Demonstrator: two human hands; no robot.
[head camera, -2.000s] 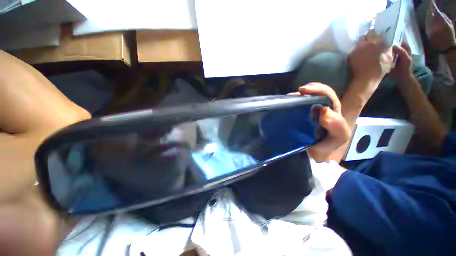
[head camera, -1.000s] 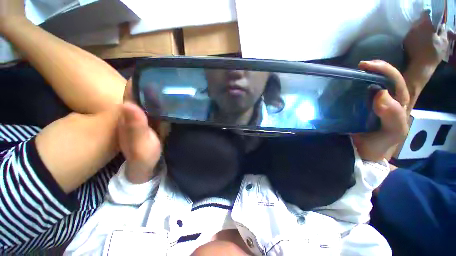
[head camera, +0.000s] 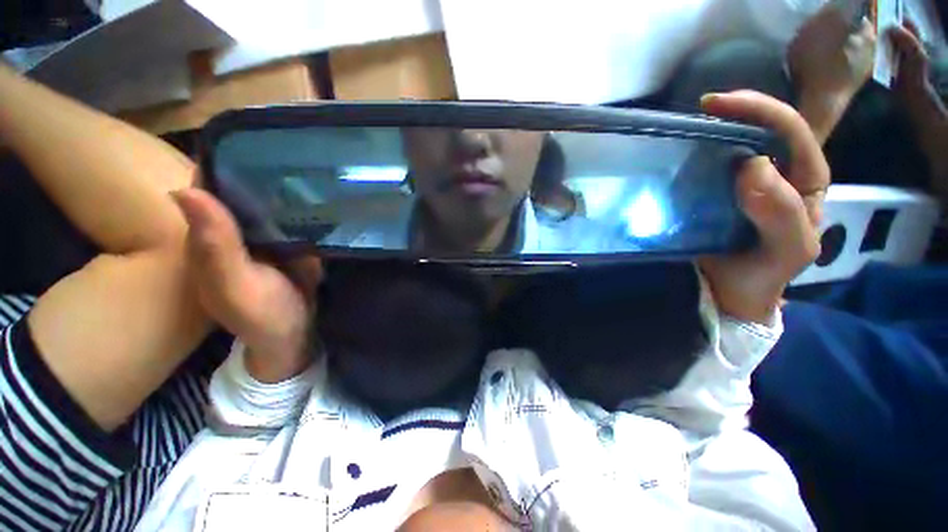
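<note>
A long glossy rear-view mirror unit (head camera: 478, 192) with a black rim and rounded ends is held up level above the wearer's black-clothed lap. It reflects part of a face and bright lights. My left hand (head camera: 244, 286) is at its left end, with the thumb at the lower left corner and the other fingers hidden behind it. My right hand (head camera: 774, 203) grips the right end, with fingers over the top edge and the thumb on the front. Both sleeves are white.
A white-covered table (head camera: 551, 52) lies ahead, with brown cartons (head camera: 390, 75) under its edge. A person's bare arm and striped clothing (head camera: 62, 457) are at left. At right are blue clothing (head camera: 863, 384), a white panel with dark holes (head camera: 906, 223) and another person's hands (head camera: 832, 52).
The mirror has gone from tilted and close to the camera to level. Over the last second, it and both hands have shifted slightly left in view.
</note>
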